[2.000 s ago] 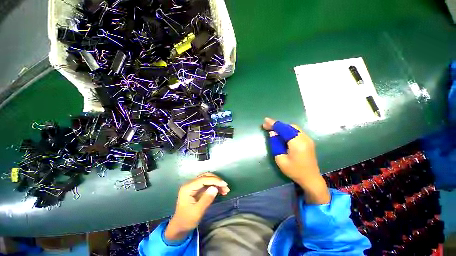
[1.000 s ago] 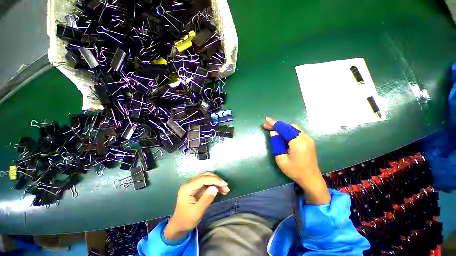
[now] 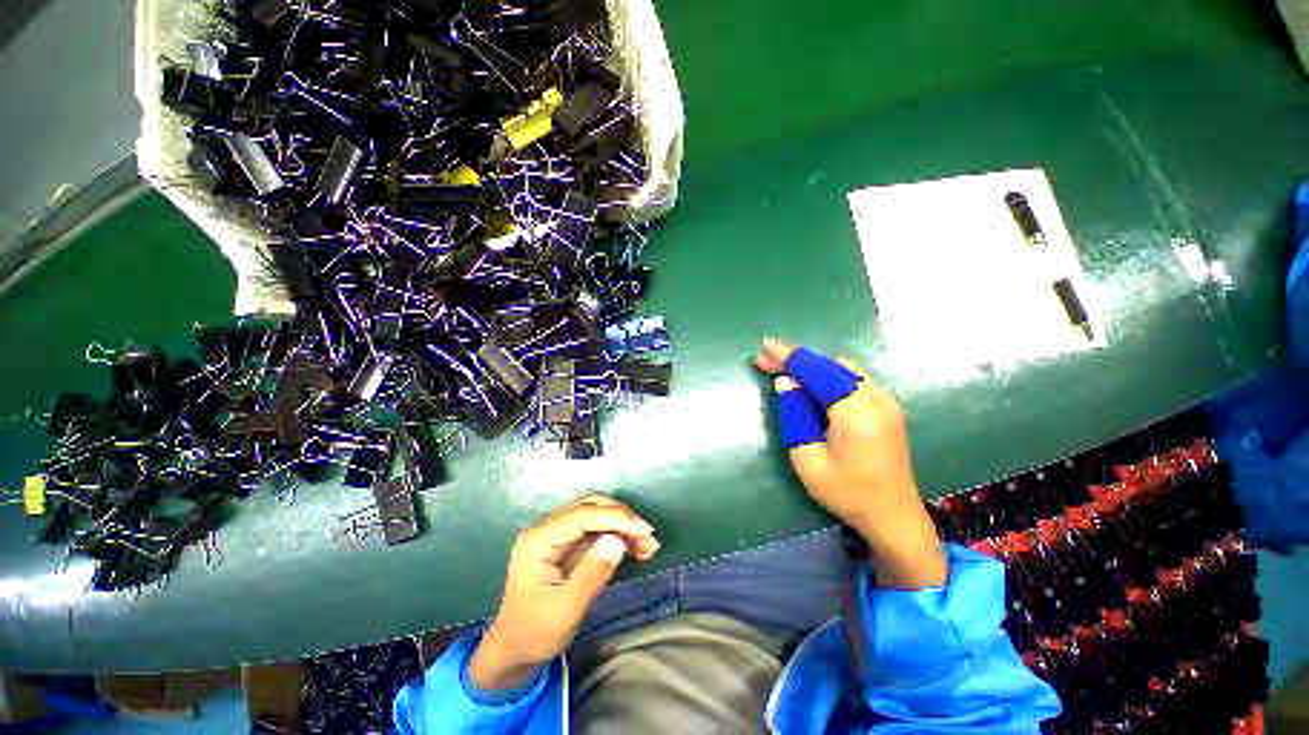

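Observation:
Black binder clips (image 3: 359, 266) with silver wire handles spill in a heap from a white bin (image 3: 653, 108) onto the green bench, with a few yellow ones and a light blue one among them. My left hand (image 3: 574, 563) rests at the bench's near edge, fingers curled, thumb near the fingertips; nothing shows in it. My right hand (image 3: 847, 431) lies on the bench to the right, with blue wraps on two fingers, and no object shows in it. Its fingers are slightly bent, with small gaps at the tips.
A white paper sheet (image 3: 933, 273) lies on the green bench (image 3: 747, 244) at right, with two short dark items (image 3: 1025, 217) on it. Below the bench at right are red trays (image 3: 1134, 574) with dense black rows. Blue cloth (image 3: 1263, 467) shows at the right edge.

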